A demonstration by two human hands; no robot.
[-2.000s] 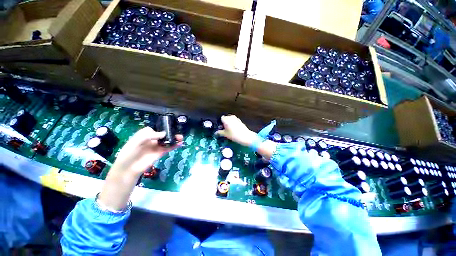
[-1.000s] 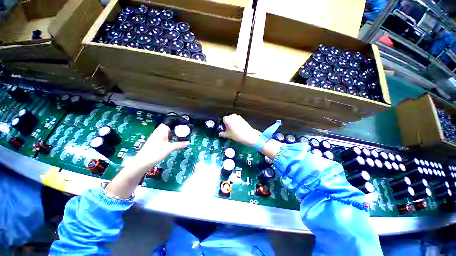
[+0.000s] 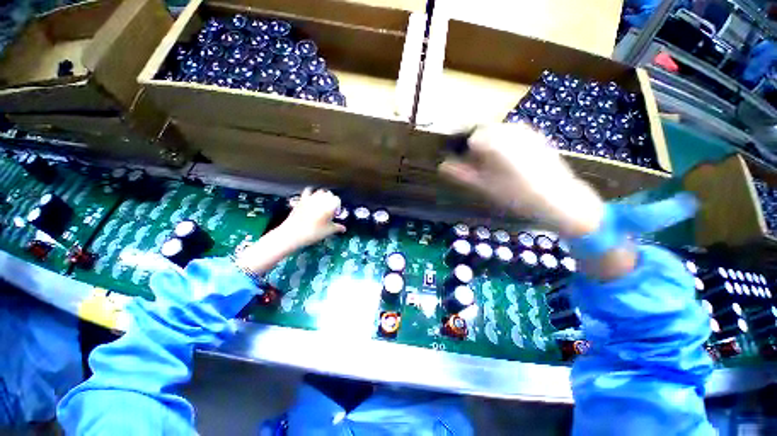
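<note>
The green circuit board (image 3: pixel 294 294) carries black capacitors with pale tops, including a back-row capacitor (image 3: pixel 381 218) and a mid-board one (image 3: pixel 394 283). My left hand (image 3: pixel 313 216) is at the board's back row, fingers curled around a dark capacitor (image 3: pixel 279 211) mostly hidden by the hand. My right hand (image 3: pixel 511 170) is raised in front of the right carton and motion-blurred. A small dark thing (image 3: pixel 461 143), seemingly a capacitor, is at its fingertips. A copper-red wound part (image 3: pixel 389 322) stands near the board's front edge.
Two open cartons, left (image 3: pixel 273 106) and right (image 3: pixel 613 174), hold loose capacitors behind the boards. Smaller boxes stand at far left (image 3: pixel 128 51) and far right (image 3: pixel 724 200). A pale metal rail (image 3: pixel 366 362) runs in front, with a yellow patch (image 3: pixel 104 311) at left.
My right hand has left the back row and moved up and right toward the right carton. My left hand has moved slightly right and back with its capacitor. The board shows slightly further right.
</note>
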